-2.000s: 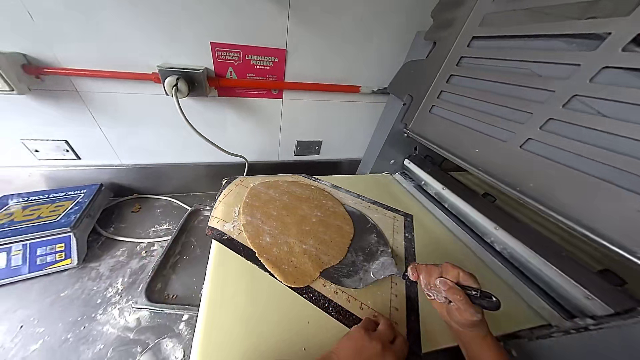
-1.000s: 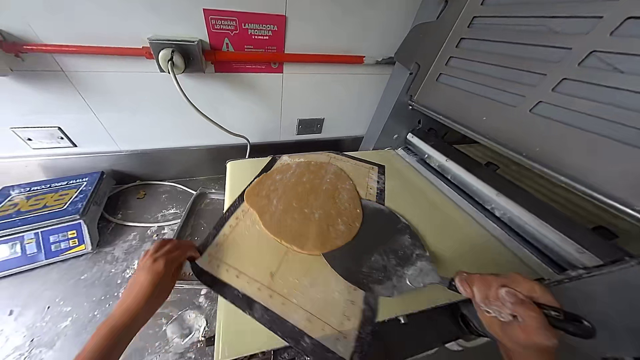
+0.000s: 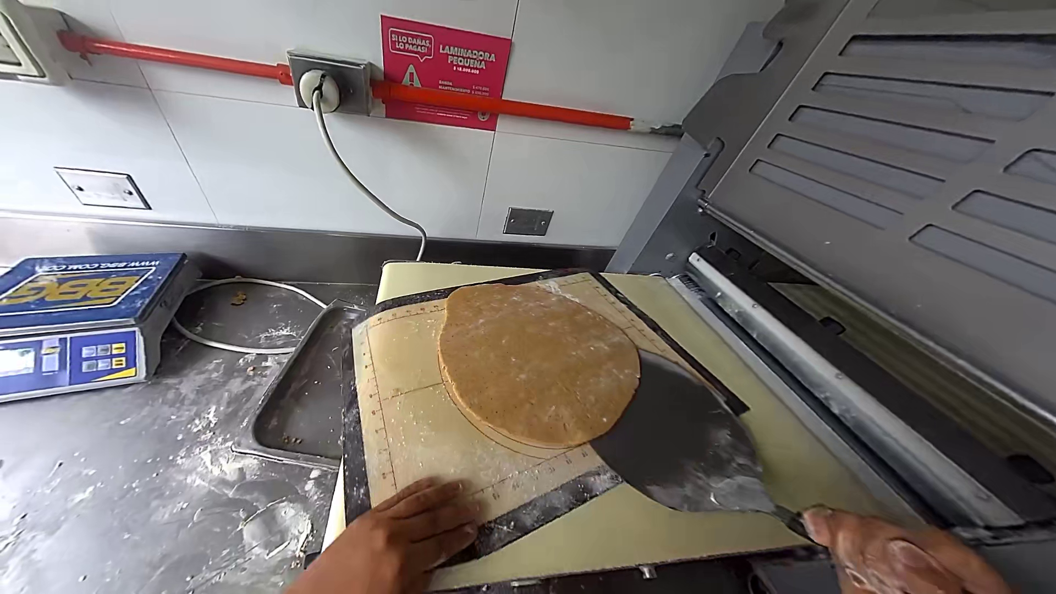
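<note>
A rolled round of brown dough (image 3: pixel 536 363) lies on a silicone baking mat (image 3: pixel 404 421) with a dark border. The mat rests on the cream belt (image 3: pixel 660 540) of a dough sheeter. A wide, flour-smeared metal peel (image 3: pixel 685 437) reaches partly under the dough's right edge. At the lower right, my right hand (image 3: pixel 899 553) grips the peel's handle, which is mostly hidden by the fingers. My left hand (image 3: pixel 412 536) lies on the mat's near edge, fingers spread a little, below the dough; whether it pinches the mat does not show.
The sheeter's raised slotted metal guard (image 3: pixel 899 140) and its roller (image 3: pixel 841 388) stand at the right. A shallow metal tray (image 3: pixel 289 396) adjoins the belt at the left. A blue digital scale (image 3: pixel 91 322) sits on the floury steel counter (image 3: pixel 157 487). A cable (image 3: pixel 355 177) hangs from a wall socket.
My left hand has moved from the mat's left corner to its near edge. The mat has turned relative to the belt.
</note>
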